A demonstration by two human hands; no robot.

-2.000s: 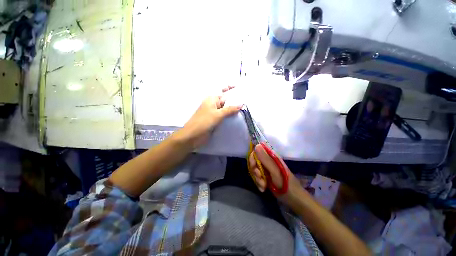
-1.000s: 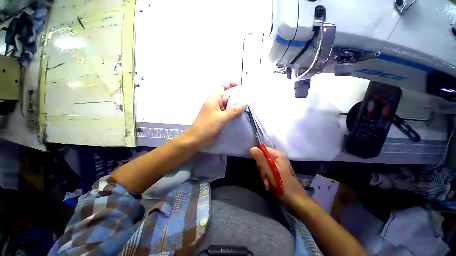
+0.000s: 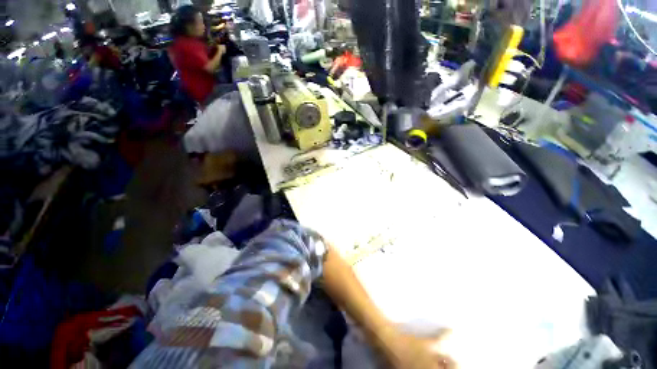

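The view is turned to the left and blurred. My left hand (image 3: pixel 421 350) is low in the picture, cut off by the bottom edge, over a glaring white surface (image 3: pixel 490 281). The glare hides where pale fabric ends and tabletop begins. I cannot tell whether the fingers hold anything. My right hand and the scissors are out of the picture. Part of a white machine (image 3: pixel 587 357) shows at the bottom right corner.
A beige-green sewing machine (image 3: pixel 306 112) stands at the table's far end. Dark grey rolled fabric (image 3: pixel 479 158) lies on navy cloth (image 3: pixel 537 230) along the right. Pale cloth heaps (image 3: pixel 198 263) lie left of my arm. A person in red (image 3: pixel 193 61) stands at the back left.
The view has swung up and left from the machine to the workshop. The scissors, phone and right hand have left the picture. My left hand now shows at the bottom edge.
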